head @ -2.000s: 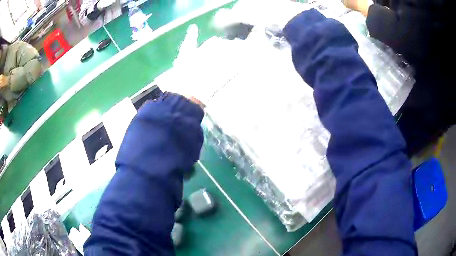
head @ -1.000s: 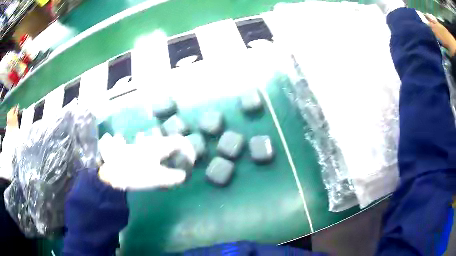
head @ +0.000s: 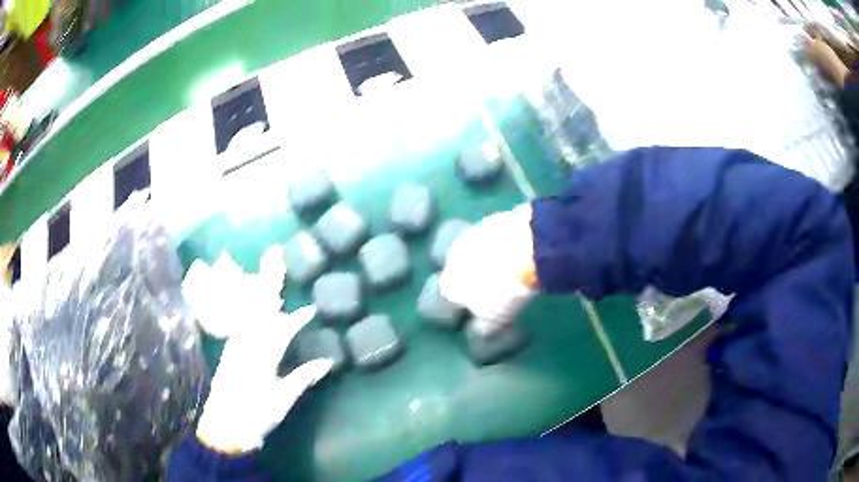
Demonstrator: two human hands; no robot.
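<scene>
Several dark grey-green charging cases (head: 384, 260) lie loose on the green bench mat. My right hand (head: 490, 268), in a white glove, is over the right side of the group; cases show at its edges, and its fingers are blurred, so I cannot tell if it grips one. My left hand (head: 254, 367), in a white glove, is at the left of the group with thumb and fingers apart, beside a case partly hidden near its fingertips. A small white scrap (head: 215, 294) lies by the left fingers.
A row of open white retail boxes with black insert trays (head: 241, 115) runs along the green conveyor belt (head: 202, 80). A bulging clear plastic bag (head: 104, 348) is at left. A white cover sheet over clear plastic (head: 659, 85) is at right. Another person's hand (head: 827, 61) shows at upper right.
My right hand has come from the white sheet at upper right down onto the cases. My left hand has turned and opened. The cases lie more spread out.
</scene>
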